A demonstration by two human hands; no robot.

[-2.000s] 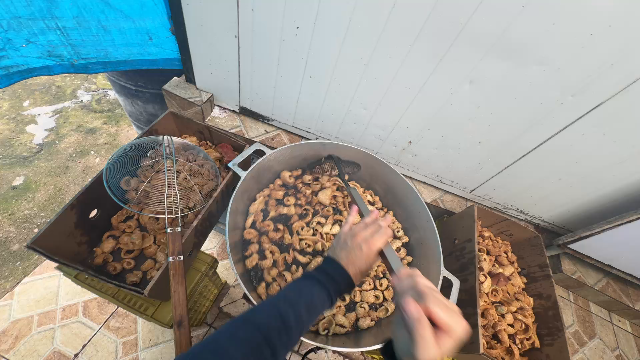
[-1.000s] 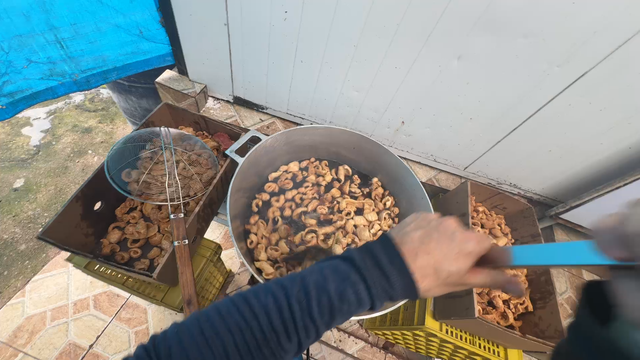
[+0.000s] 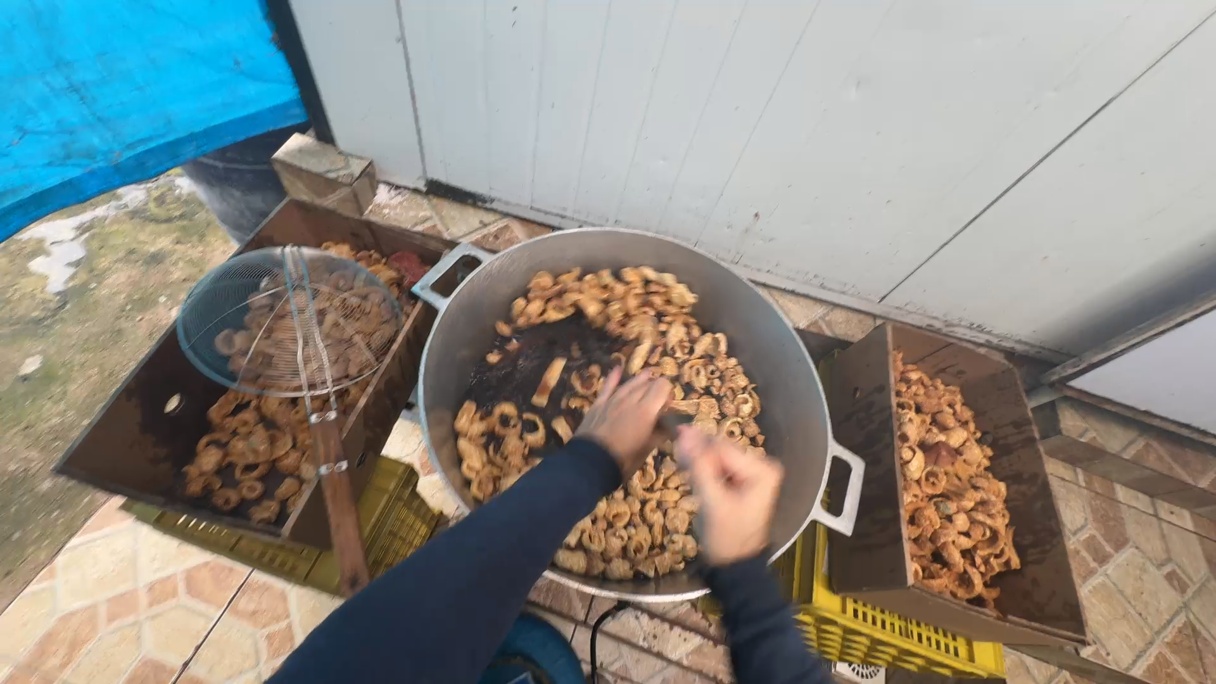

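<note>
Curled fried pieces [image 3: 703,375], which look like pork rinds, lie in dark oil [image 3: 513,366] inside a large round metal pot [image 3: 779,342]. Over the pot, my left hand [image 3: 627,418] is closed around the shaft of a long-handled metal utensil [image 3: 673,420]. My right hand [image 3: 731,489], blurred, is closed on the handle just to the right and lower. The working end of the utensil is hidden by my hands. Dark oil shows on the left side of the pot, with pieces gathered above, below and to the right.
A wire-mesh strainer [image 3: 290,323] with a wooden handle lies across a brown box [image 3: 123,456] of fried pieces at left, on a yellow crate [image 3: 389,518]. Another brown box [image 3: 864,475] of pieces stands at right on a yellow crate [image 3: 893,636]. A pale panel wall [image 3: 712,123] rises behind.
A second ago both hands were at the pot's right edge and beyond; now they are over its middle. The pieces have shifted, baring dark oil at the left.
</note>
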